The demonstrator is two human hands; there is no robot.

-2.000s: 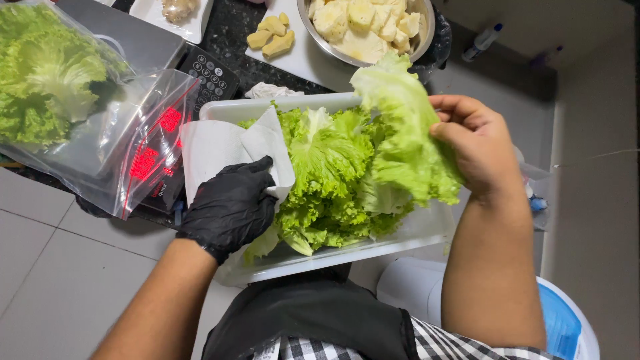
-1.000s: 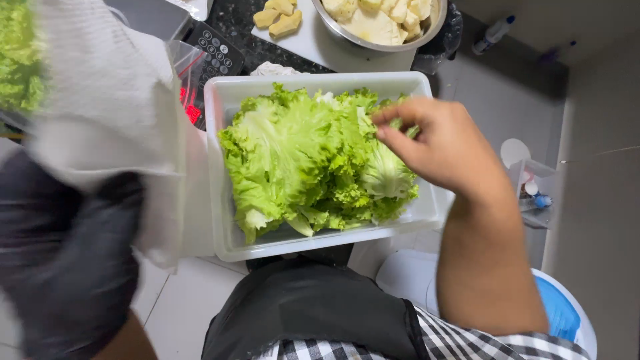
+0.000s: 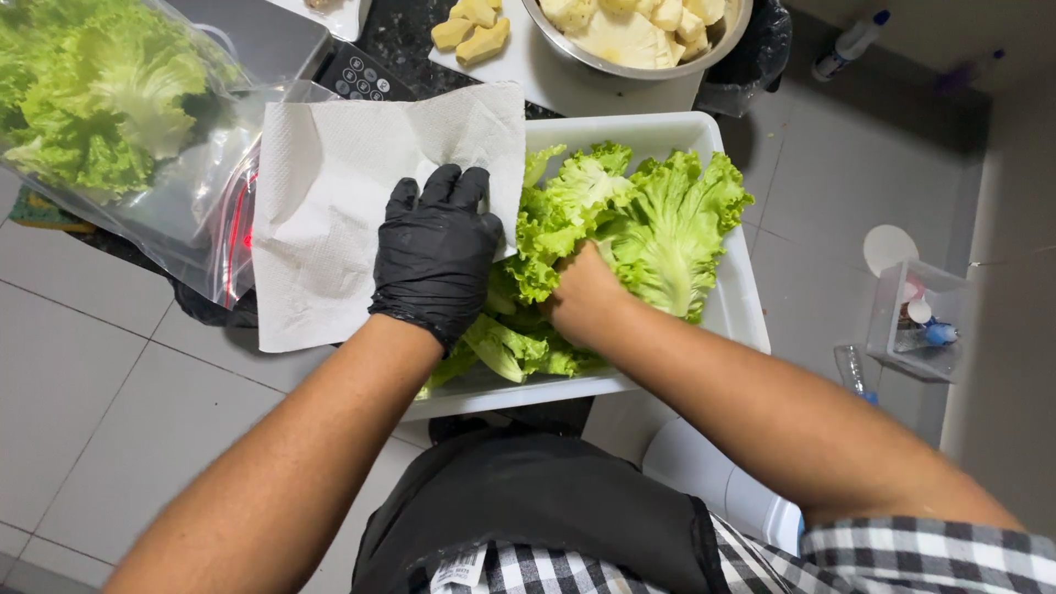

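My left hand [image 3: 437, 247], in a black glove, lies flat with fingers spread on a white paper towel [image 3: 318, 223], which covers the left part of a white plastic tray [image 3: 747, 309] and overhangs its edge. My right hand [image 3: 586, 289] is bare and reaches among the green lettuce leaves [image 3: 676, 231] in the tray. Its fingers are hidden under the leaves, so its hold cannot be told. A clear zip bag [image 3: 177, 198] with more lettuce [image 3: 107, 91] lies at the upper left.
A steel bowl [image 3: 730, 41] of pale peeled chunks stands on a white board [image 3: 569, 82], beside yellow pieces [image 3: 478, 37]. A grey scale [image 3: 272, 37] with a keypad sits behind the zip bag. A bottle [image 3: 850, 45] and a clear plastic box [image 3: 916, 355] are at the right.
The left hand and paper towel have come from the far left onto the tray. My right hand has gone down from above the lettuce into the leaves.
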